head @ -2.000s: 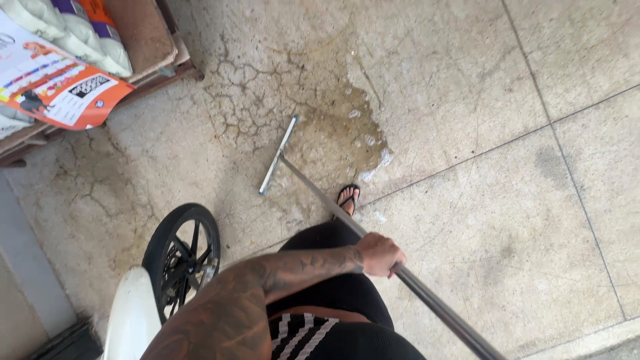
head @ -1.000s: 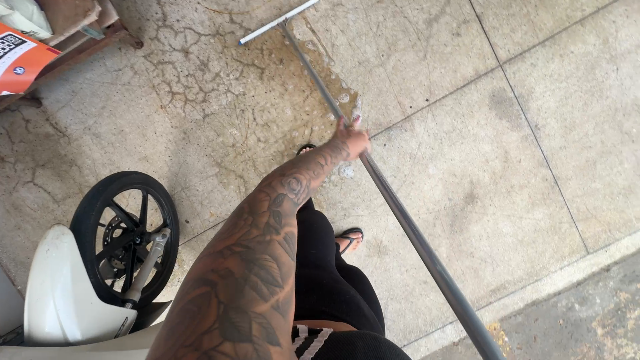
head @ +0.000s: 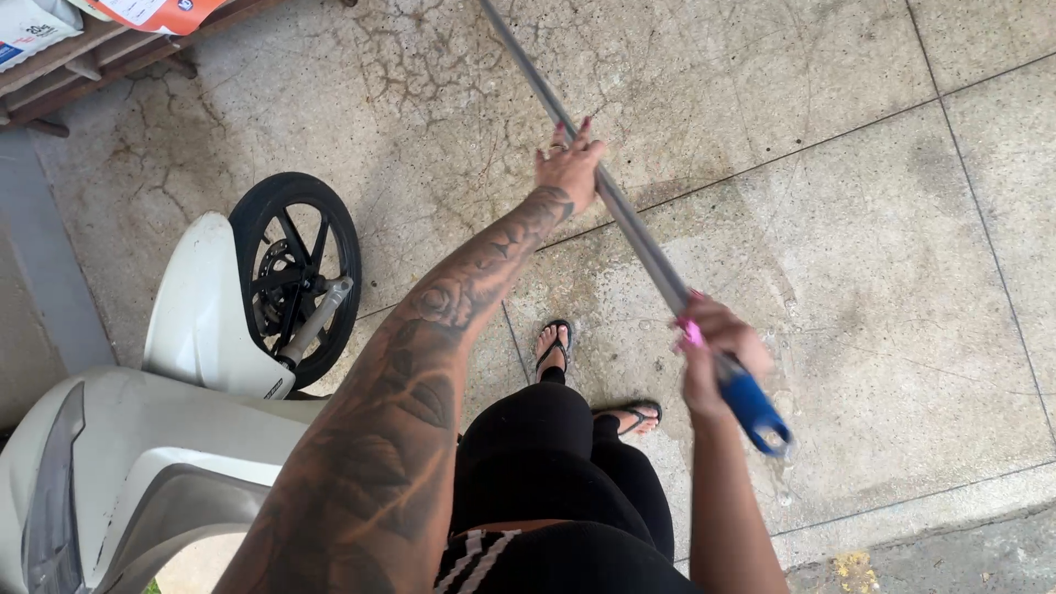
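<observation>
A metal pole [head: 639,235] with a blue plastic end grip [head: 755,408] runs slantwise from the top edge to the right of my legs. My left hand [head: 571,169] is on the upper part of the pole, two fingers raised and the others partly hidden. Lower down, my right hand [head: 718,346] is closed around the pole just above the blue grip, somewhat blurred. The far end of the pole is out of view. Under it lies a cracked concrete floor [head: 825,272], damp-looking in patches.
A white motorcycle [head: 198,313] with a black front wheel [head: 301,276] stands close on my left. Behind it, at the upper left, bags [head: 37,33] lie on a wooden pallet [head: 82,70]. My feet in black flip-flops [head: 554,346] are on the floor below the pole.
The squeegee head, seen on the floor in both earlier frames, has gone out of view at the top. My right hand and the pole's blue end have come into view.
</observation>
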